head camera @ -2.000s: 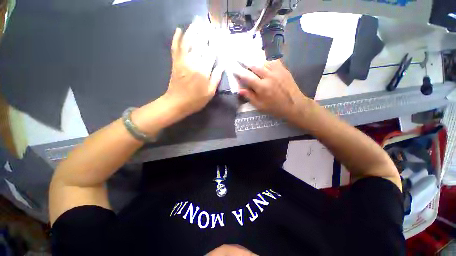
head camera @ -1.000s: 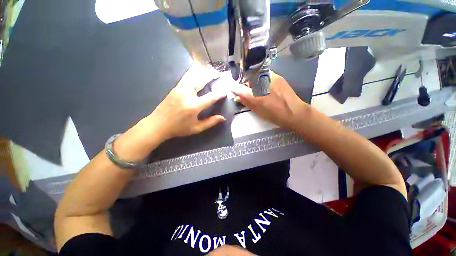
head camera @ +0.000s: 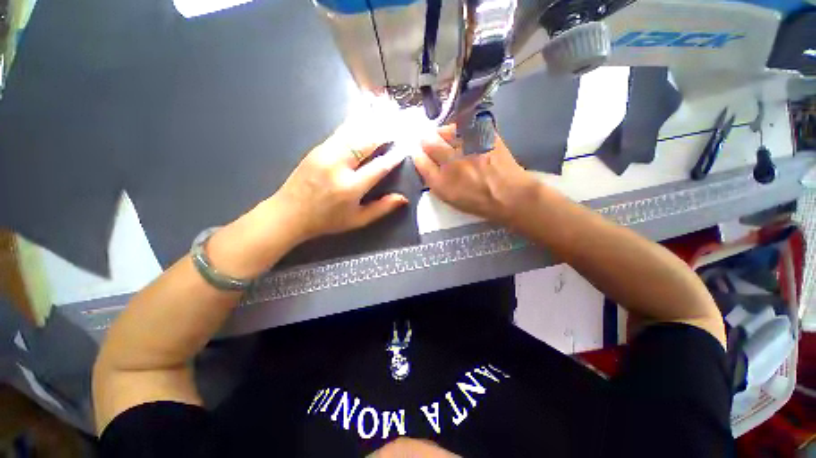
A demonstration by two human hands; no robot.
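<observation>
A large dark grey garment panel (head camera: pixel 224 107) lies flat across the left and middle of the table and under the sewing machine head (head camera: pixel 403 45). My left hand (head camera: pixel 335 183) rests on the panel with fingers spread, its fingertips at the needle area. My right hand (head camera: pixel 470 179) lies just right of the needle, fingertips close to my left ones. Both hands look flat on the cloth rather than closed on it. Lamp glare washes out the needle, the presser foot and the fingertips; whether a strip lies there I cannot tell.
Small dark grey cut pieces (head camera: pixel 640 121), slim black snips (head camera: pixel 713 143) and a black-handled tool (head camera: pixel 763 165) lie at the right. A ruler strip (head camera: pixel 358 275) runs along the near edge. A red and white basket (head camera: pixel 769 394) stands lower right.
Since the oldest frame, more of the machine head shows, and my left hand has gone from upright beside the needle to lower and flatter with its thumb apart. Since the middle frame, little has moved.
</observation>
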